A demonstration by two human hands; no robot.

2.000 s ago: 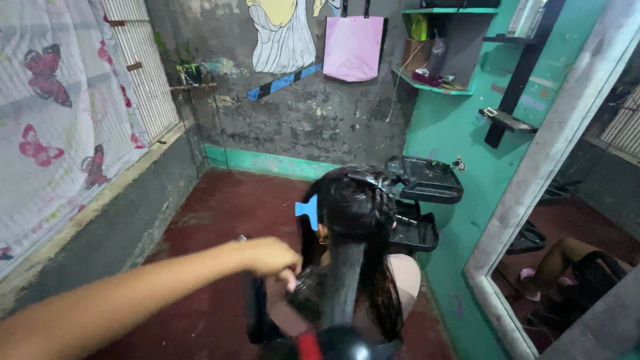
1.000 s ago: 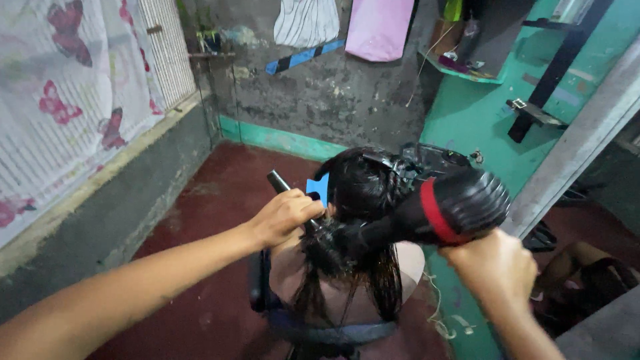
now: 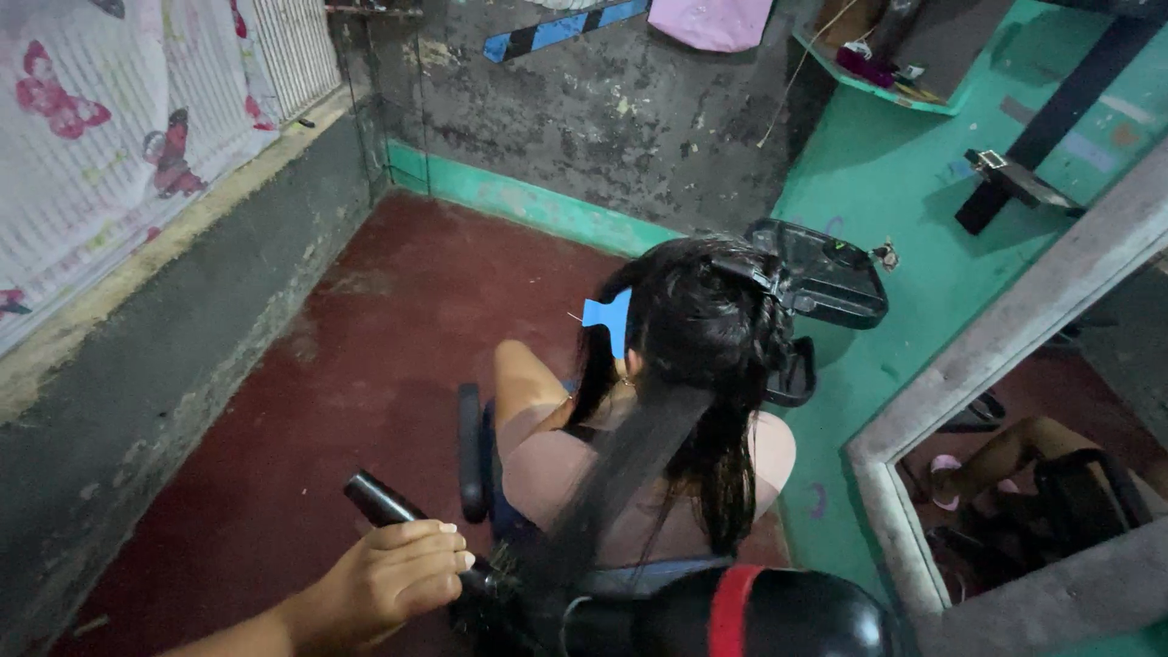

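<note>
My left hand (image 3: 406, 575), at the lower centre-left, grips the black handle of a round hairbrush (image 3: 388, 502). Its bristles touch the lower end of a stretched section of dark hair (image 3: 630, 456) that belongs to a person seated with their back to me. A black hair dryer with a red band (image 3: 735, 611) lies across the bottom edge, its nozzle near the brush. My right hand is out of view. A blue sectioning clip (image 3: 610, 319) sits at the left side of the head, and a dark clip (image 3: 748, 274) holds hair at the top right.
The person sits in a chair with a black armrest (image 3: 471, 452). Beyond the head stands a black tray trolley (image 3: 826, 274) against the green wall. A framed mirror (image 3: 876, 456) leans at right. A corner shelf (image 3: 885, 87) and a low grey ledge (image 3: 210, 265) flank the red floor.
The brush in my left hand has moved down and away from the head, drawing the hair section out. The dryer has moved lower, and my right hand has left the view.
</note>
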